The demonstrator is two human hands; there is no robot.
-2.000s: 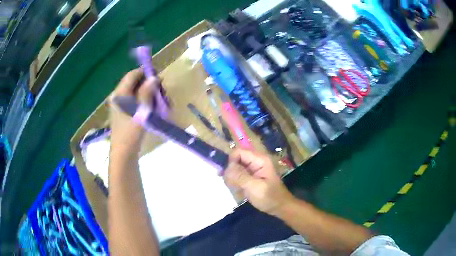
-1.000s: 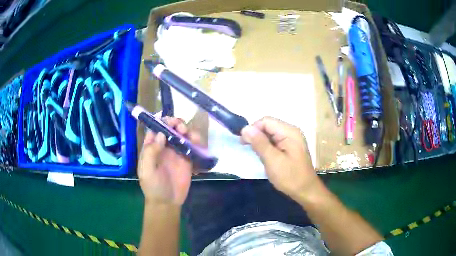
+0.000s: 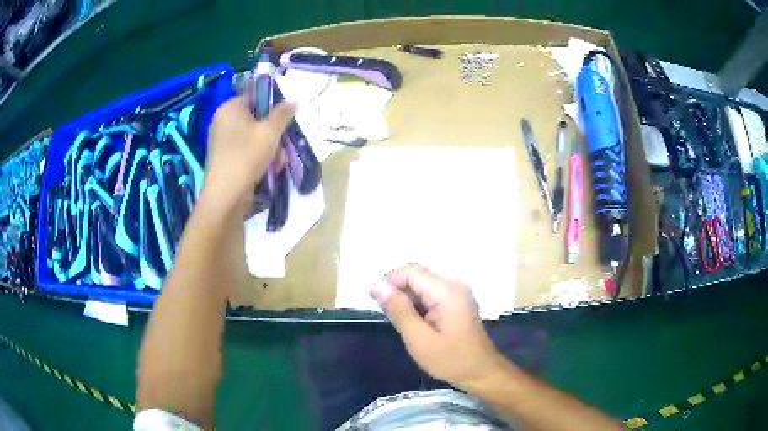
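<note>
My left hand (image 3: 244, 147) is at the tray's left side, closed around a pink-purple and black pen (image 3: 263, 88) whose end points up past the fingers. Another pink-black piece (image 3: 301, 160) lies against the fingers; I cannot tell whether it is held too. A darker piece (image 3: 276, 202) lies below it. A curved pink-black housing (image 3: 341, 67) lies at the tray's upper left. My right hand (image 3: 438, 324) is over the lower edge of the white paper sheet (image 3: 429, 219), fingers loosely curled, with nothing visible in it.
A blue bin (image 3: 221, 93) of blue-black pens stands left of the cardboard tray (image 3: 455, 32). At the tray's right lie tweezers (image 3: 536, 160), a thin dark stick (image 3: 560, 172), a pink tool (image 3: 575, 202) and a blue screwdriver (image 3: 600, 109). Red-handled scissors (image 3: 716, 244) lie outside.
The view has swung back over the tray. The two pens held over the paper are now at the tray's left side with my left hand. My right hand has let go of its pen.
</note>
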